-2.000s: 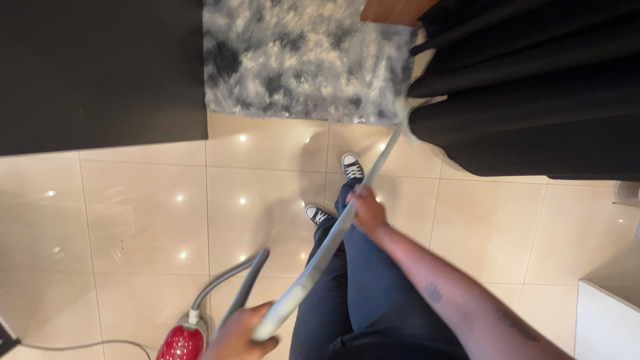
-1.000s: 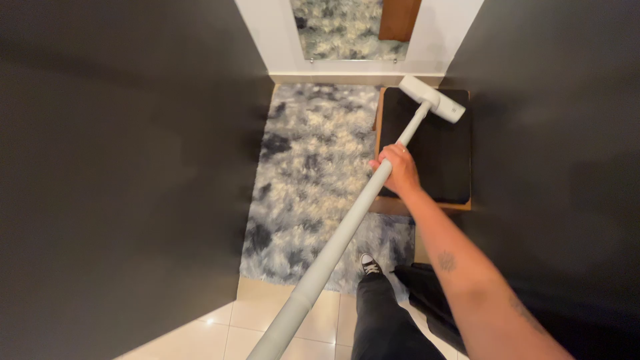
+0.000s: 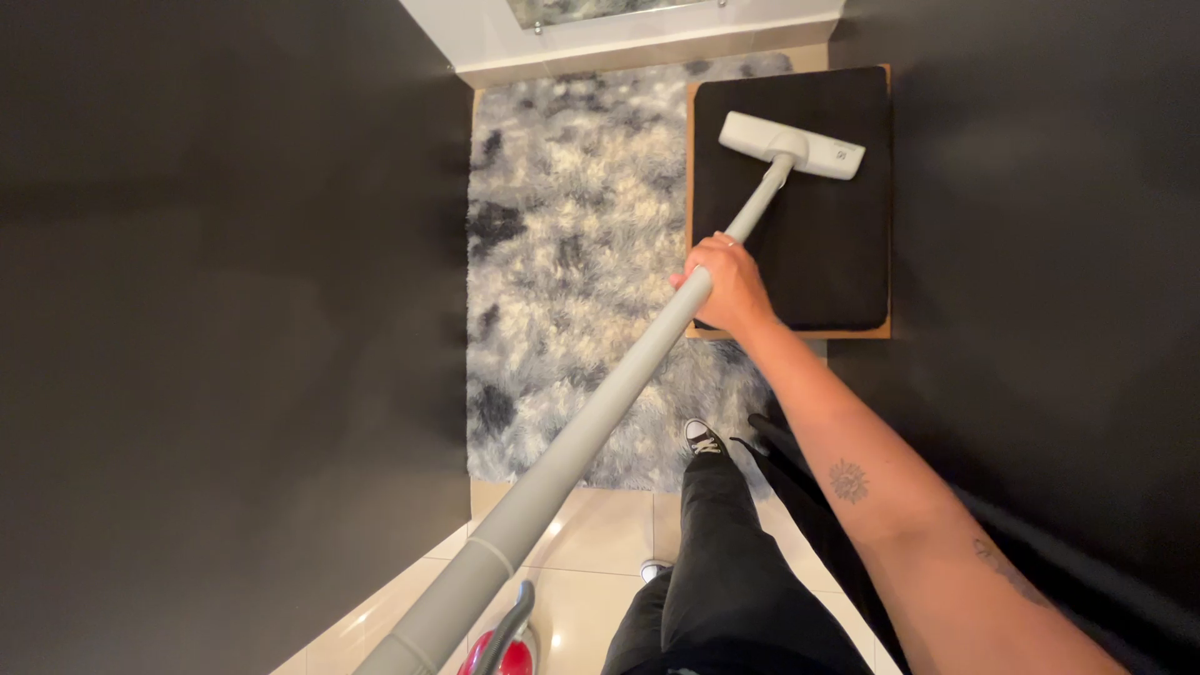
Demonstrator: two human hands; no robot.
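My right hand [image 3: 729, 286] is closed around the pale grey tube of a vacuum cleaner wand [image 3: 572, 450], which runs diagonally from the lower left toward the upper right. At its far end the light grey floor nozzle [image 3: 792, 145] is over the black padded top of a wood-edged stool or bench [image 3: 797, 253]; whether it touches the pad I cannot tell. A shaggy grey and white rug [image 3: 572, 281] lies to the left of that seat. The red vacuum cleaner body [image 3: 516, 653] and part of its grey hose show at the bottom edge. My left hand is out of the frame.
Dark walls or panels [image 3: 234, 281] rise on the left and right [image 3: 1022, 234]. A white wall with a mirror's lower edge [image 3: 609, 7] stands at the back. Black fabric [image 3: 825, 534] hangs by my right leg. One sneaker [image 3: 703, 438] is on the rug, above beige floor tiles [image 3: 591, 534].
Two seconds ago both hands were on the wand over the tiles, outside the dark walls. The view has moved in between them. Since one second ago, the nozzle has come lower over the black pad.
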